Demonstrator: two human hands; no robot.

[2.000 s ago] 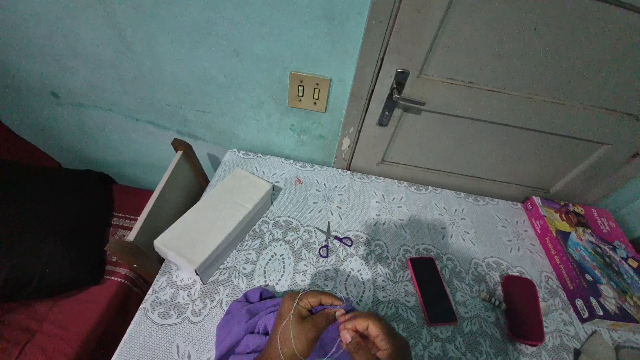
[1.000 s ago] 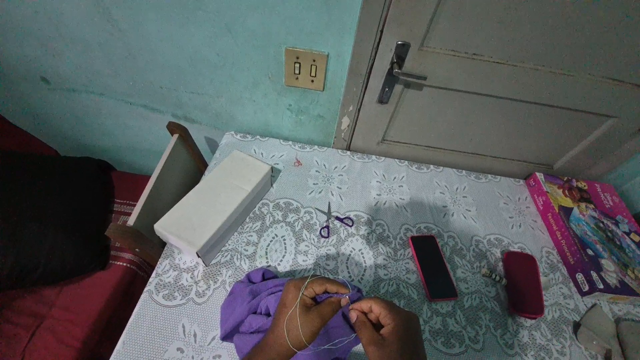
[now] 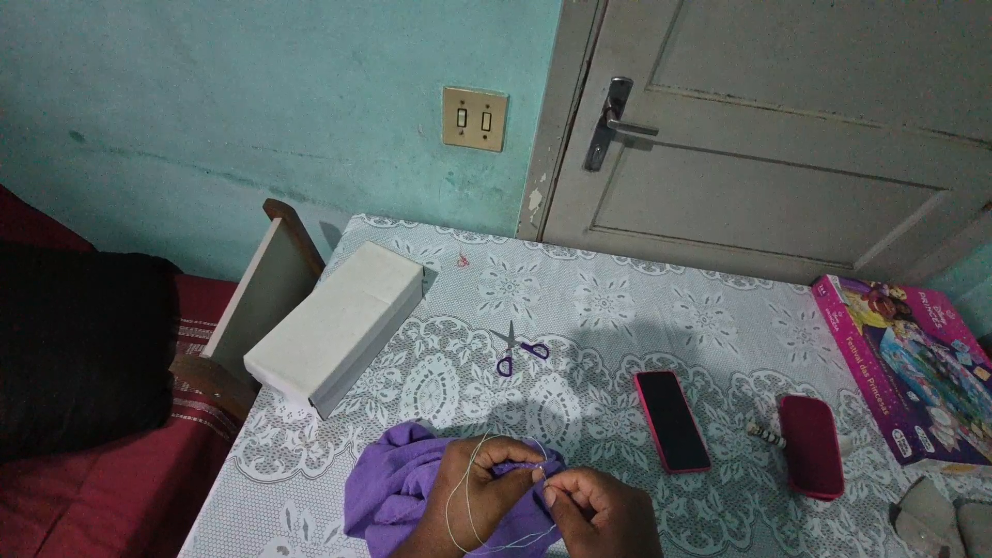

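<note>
A bunched purple cloth (image 3: 395, 488) lies at the near edge of the table, under both hands. My left hand (image 3: 484, 484) pinches a fold of it between thumb and index finger. Close beside it on the right, my right hand (image 3: 597, 508) has its thumb and index finger together at the thread by the fold; a needle cannot be made out clearly. Pale thread (image 3: 449, 511) loops over my left hand and runs across the cloth below. Beyond the hands, scissors (image 3: 510, 349) with purple handles lie with their blades apart.
On the lace-patterned tablecloth (image 3: 604, 302), a white box (image 3: 341, 318) lies left. A pink-edged phone (image 3: 673, 422), a dark pink case (image 3: 810, 446) and a colourful game box (image 3: 914, 372) lie right. Beyond are the wall and a door (image 3: 775, 155); a bed with a black pillow (image 3: 77, 349) is at left.
Both hands stay close together at the purple cloth, with small shifts of the fingers. The thread loop over my left hand has changed shape.
</note>
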